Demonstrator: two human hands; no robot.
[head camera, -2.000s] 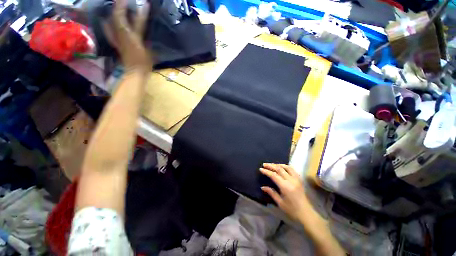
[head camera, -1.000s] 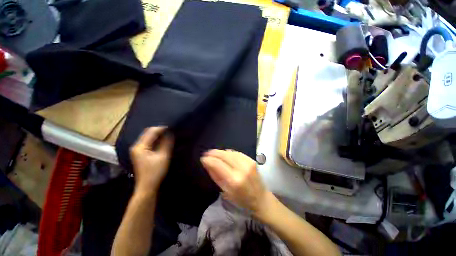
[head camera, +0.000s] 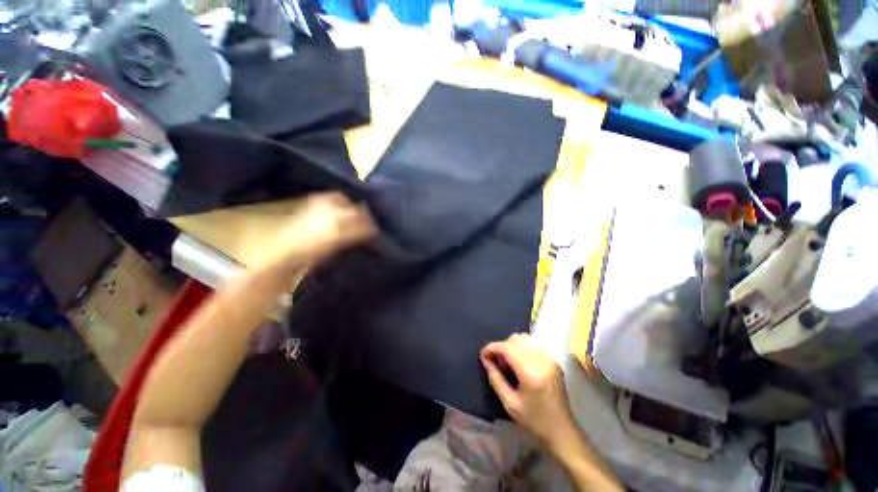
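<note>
Flat black fabric panels (head camera: 462, 279) lie in front of me on yellow-tan cardboard, with a raised fold running diagonally across them. Their near edge hangs toward my lap. My left hand (head camera: 335, 226) is blurred at the left edge of the panels; whether its fingers grip cloth cannot be told. My right hand (head camera: 525, 377) is at the near right corner, thumb and fingertips pinching the panel's edge. A second, crumpled black fabric pile (head camera: 245, 168) lies to the left, touching or close to the panels.
The overlock machine (head camera: 770, 298) stands at right, with its pale cloth plate (head camera: 650, 279) beside the panels and a dark thread cone (head camera: 717, 173) behind. A grey box with fan grille (head camera: 154, 62) and red plastic bag (head camera: 63, 117) are far left. A red basket (head camera: 144, 370) is below the table edge.
Since one second ago, my left hand has moved up and left from the near part of the panels. My right hand has moved to their near right corner. The view has shifted.
</note>
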